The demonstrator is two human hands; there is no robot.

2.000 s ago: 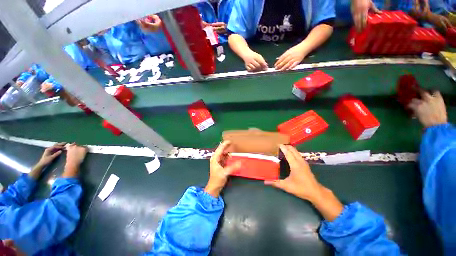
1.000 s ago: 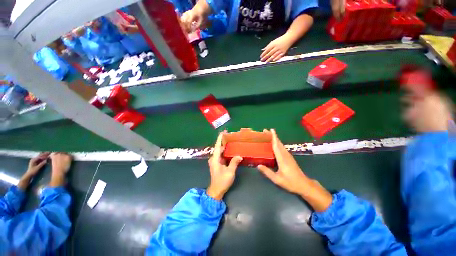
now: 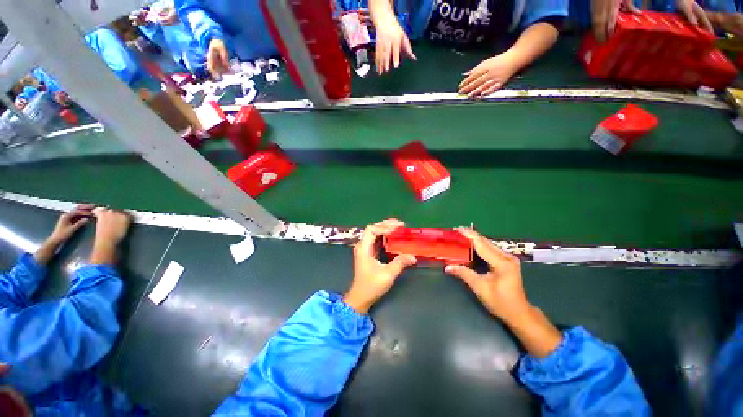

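Note:
A red carton [image 3: 428,246] is held between my two hands, just above the near edge of the belt. Its red lid is down and no brown inside shows. My left hand [image 3: 378,265] grips its left end, with the thumb on the near side. My right hand [image 3: 494,277] grips its right end, with the thumb near the lower right corner. Whether the flap is fully tucked in cannot be told.
Red cartons lie on the green belt [image 3: 521,191], one [image 3: 422,171] straight ahead, one [image 3: 626,129] at right, several at left behind a grey post [image 3: 155,122]. White slips [image 3: 167,282] lie on the worktop at left. Another person's hands [image 3: 110,228] rest at the left rail.
The brown lid of my carton stood up and has been folded down, so red now faces up. The belt cartons have shifted right in view. The neighbour's hand at right has left the picture.

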